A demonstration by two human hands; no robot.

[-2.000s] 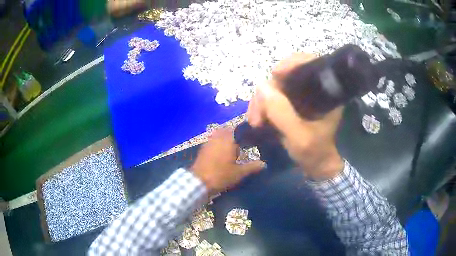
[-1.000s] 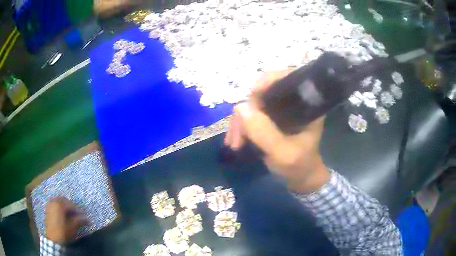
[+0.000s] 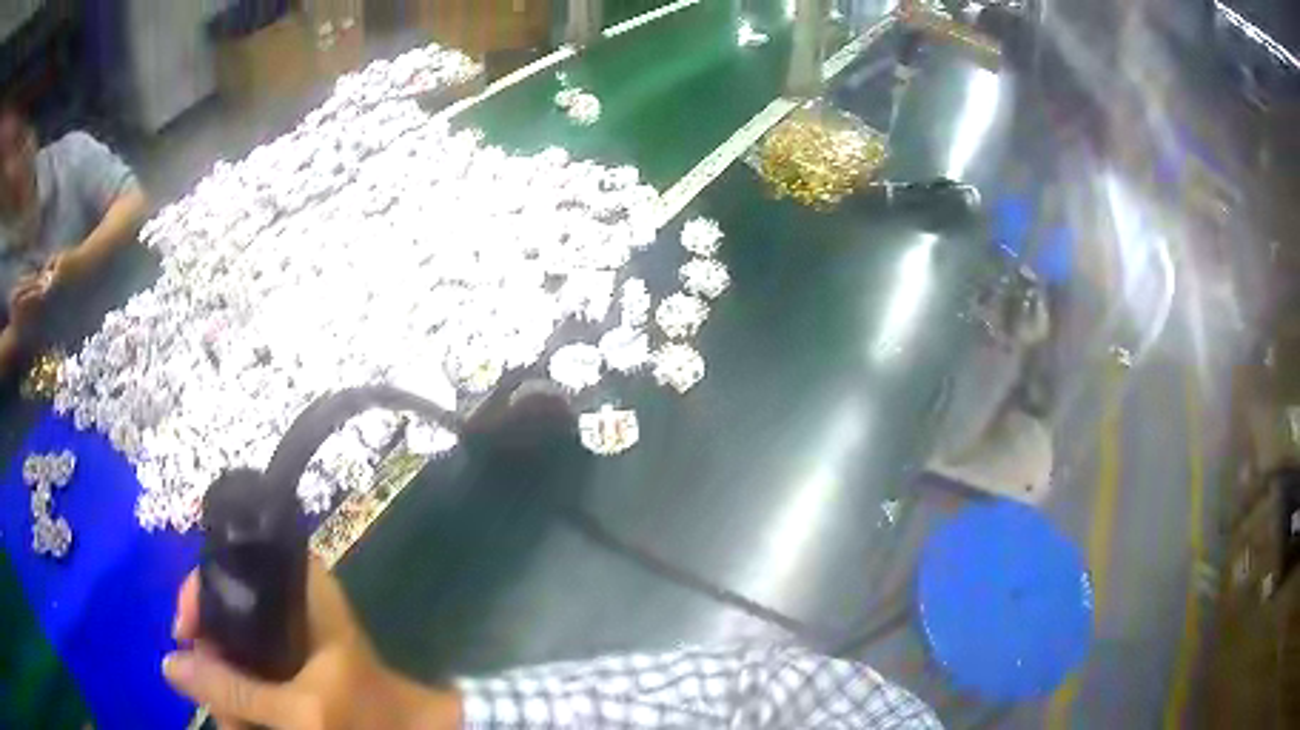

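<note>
My right hand (image 3: 328, 677) is at the lower left of the view and grips the black electric screwdriver (image 3: 254, 578) upright. Its black cord arches from the top end over the heap and on to the right. The tool's tip is hidden or cut off by the bottom edge. My left hand is out of the picture. A large heap of white inserts (image 3: 357, 271) lies beyond my right hand. Several loose inserts (image 3: 680, 317) lie on the dark bench right of the heap, one (image 3: 609, 429) nearer to me.
The blue sheet (image 3: 107, 613) with a few inserts is at the lower left. A heap of brass parts (image 3: 820, 154) lies at the upper right of the bench (image 3: 684, 513). A blue stool (image 3: 1005, 599) stands to the right. A person (image 3: 79, 207) sits at the far left. The green belt (image 3: 642, 79) runs behind.
The view has swung to the right, so the screw tray and the inserts nearest me are out of view. My left hand has left the picture. The screwdriver now stands more upright in my right hand.
</note>
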